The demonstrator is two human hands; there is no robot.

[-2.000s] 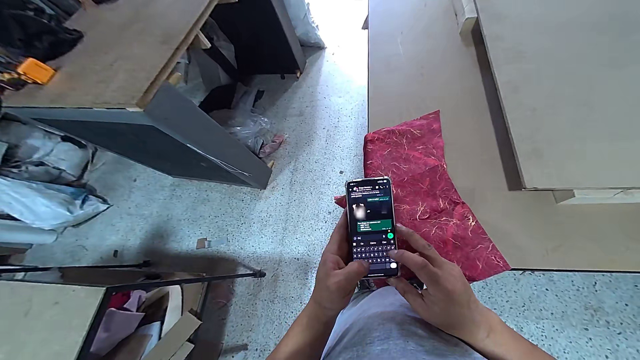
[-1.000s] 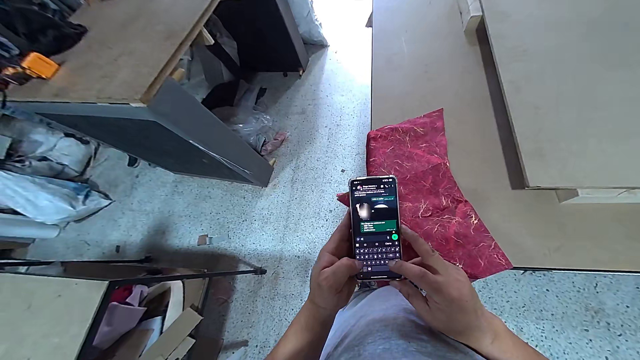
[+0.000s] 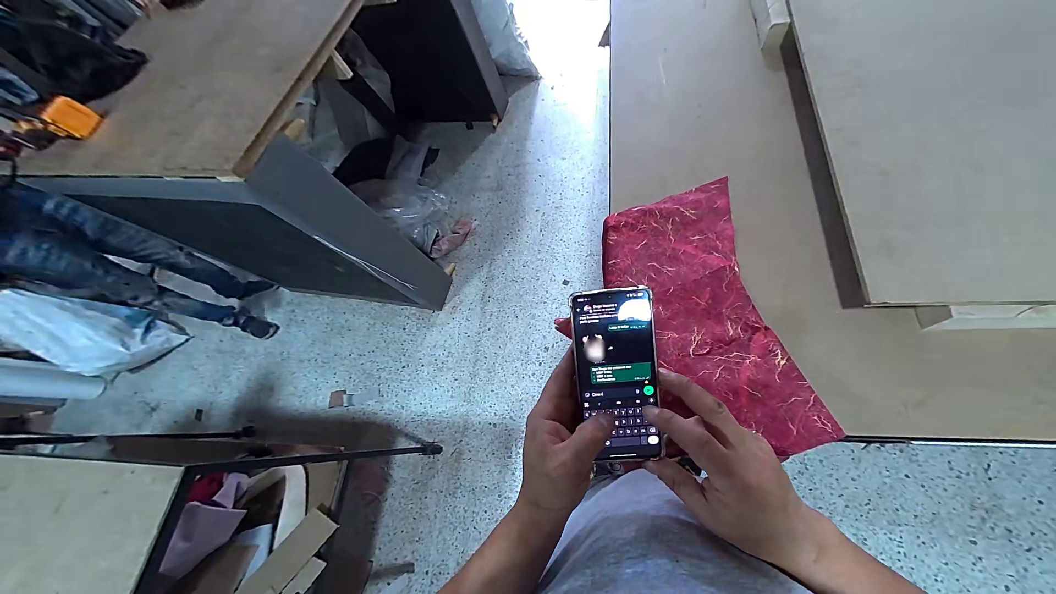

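A smartphone (image 3: 617, 371) with a lit chat screen and an on-screen keyboard is held upright in front of my body. My left hand (image 3: 563, 441) grips its lower left side, with the thumb over the keyboard. Around the lower right side is my right hand (image 3: 718, 462), its thumb at the right part of the keyboard. Behind the phone, a piece of red fabric with gold vein-like lines (image 3: 701, 272) lies over the corner of a board-topped table (image 3: 676, 99). Some of my fingers are hidden behind the phone.
A raised panel (image 3: 940, 148) rests on the right table. At left stands a grey-sided workbench (image 3: 206, 115) with an orange tool (image 3: 73, 117) on it; a person in jeans (image 3: 82, 239) is beside it. An open box (image 3: 247, 511) of scraps is at lower left, with plastic bags (image 3: 404, 206) on the floor.
A person's jeans-clad legs and shoes have come into view at the left, beside the workbench. Both my hands still hold the phone; my thumbs have shifted slightly over the keyboard.
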